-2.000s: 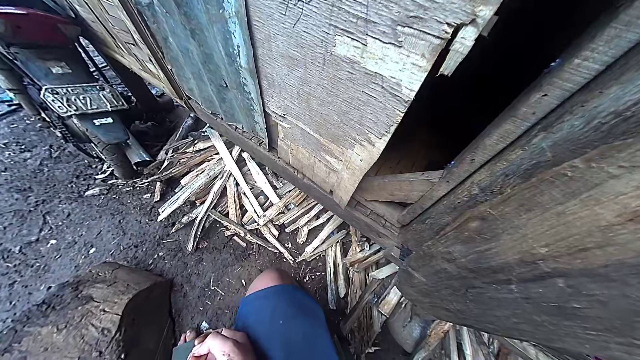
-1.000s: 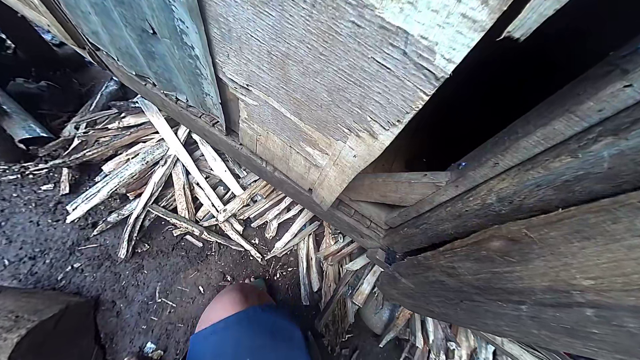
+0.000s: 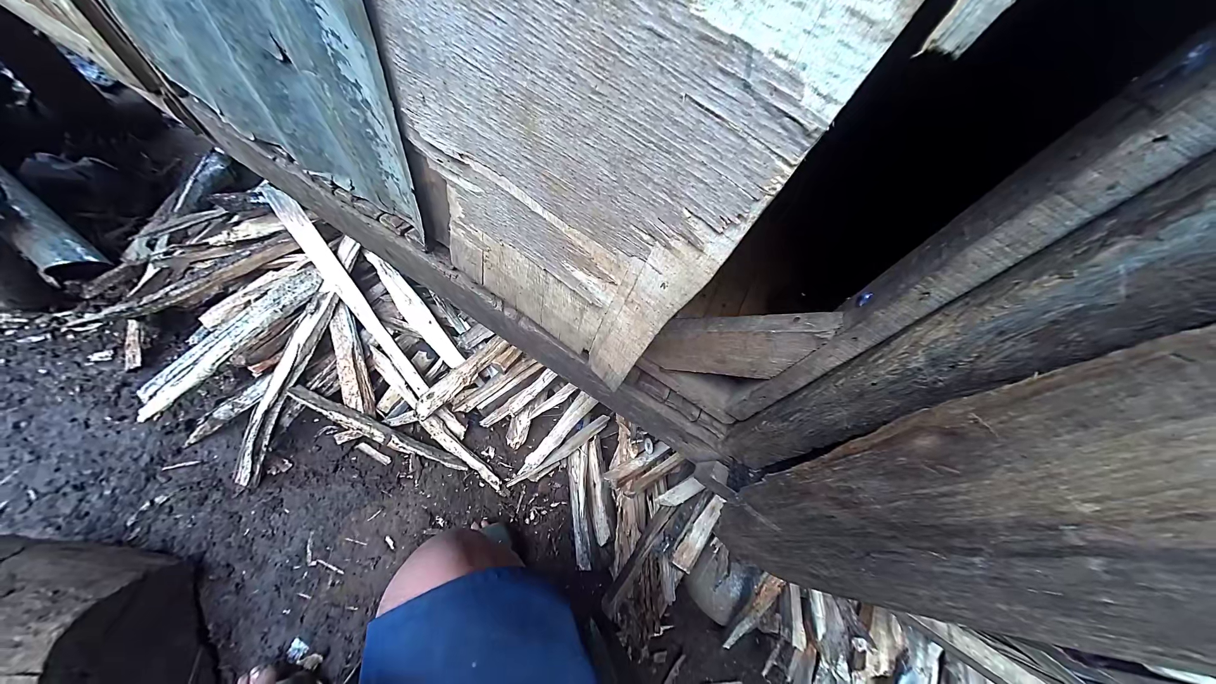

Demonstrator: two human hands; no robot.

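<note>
Neither of my hands can be made out. At the bottom edge, left of my knee, a sliver of skin shows; whether it is toes or fingers is unclear. My bent knee and blue clothing fill the bottom middle, with part of a foot just beyond. Split firewood sticks lie in a loose, crossed pile on dark soil along the foot of a wooden wall. More split wood lies below the planks at lower right.
A weathered plywood panel and a bluish metal sheet form the wall. Beside the panel is a dark opening, bordered by rough planks. A large wood block sits at lower left. A metal pipe lies at the far left.
Two seconds ago a hand showed at the bottom edge beside my knee; it has gone from sight. The view has shifted right, and the motorcycle's licence plate has left it.
</note>
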